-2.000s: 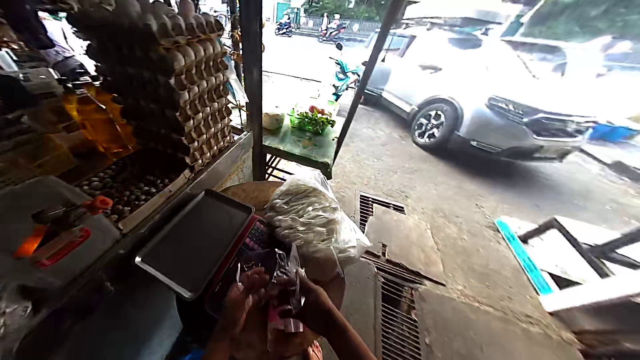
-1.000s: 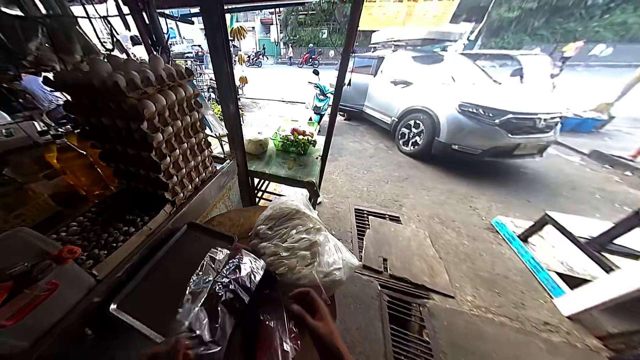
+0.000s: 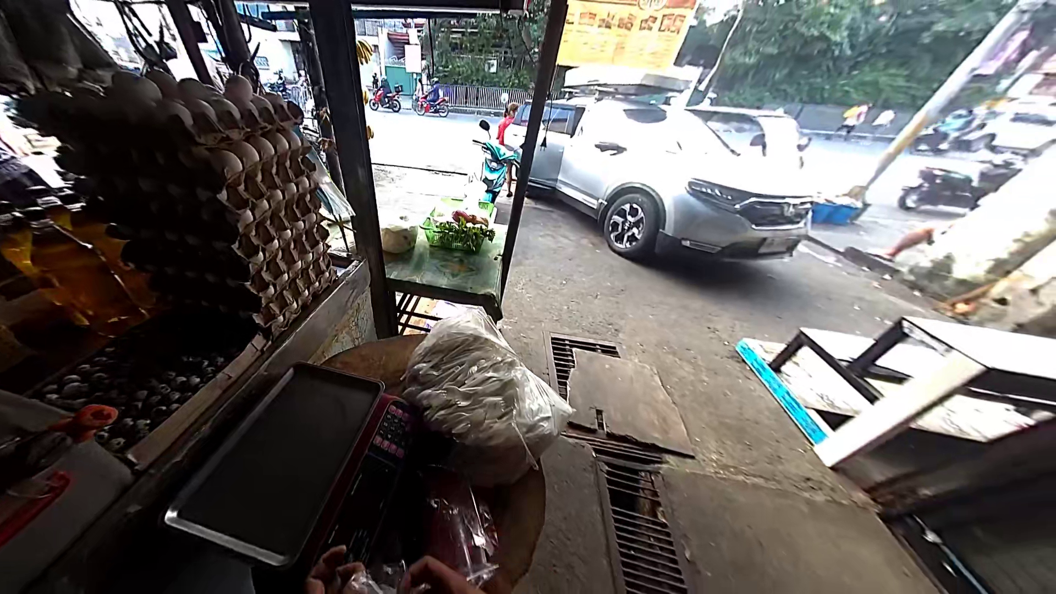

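Both of my hands are low at the bottom edge, partly cut off. My left hand [image 3: 337, 571] and my right hand [image 3: 441, 576] have clear plastic film [image 3: 381, 577] between them, fingers bent on it. Just above my left hand lies a digital scale with a metal tray [image 3: 285, 462] and a keypad [image 3: 393, 429]. Beyond my right hand, a clear plastic packet [image 3: 462, 528] lies on a round wooden surface [image 3: 528, 511]. A bulging translucent bag of whitish contents [image 3: 487, 388] stands farther back on that surface.
Stacked egg trays [image 3: 272, 198] rise at the left above a bin of small speckled eggs [image 3: 140, 388]. A green table [image 3: 445, 268] holds a green basket of vegetables [image 3: 458, 235]. Floor drain grates [image 3: 639, 524] run to the right. A bench [image 3: 957, 346] stands far right; a silver car [image 3: 668, 173] is parked beyond.
The silvery, crinkled plastic that covered part of the scale tray one second ago is off it. Both hands are now lower, at the bottom edge. The view has shifted.
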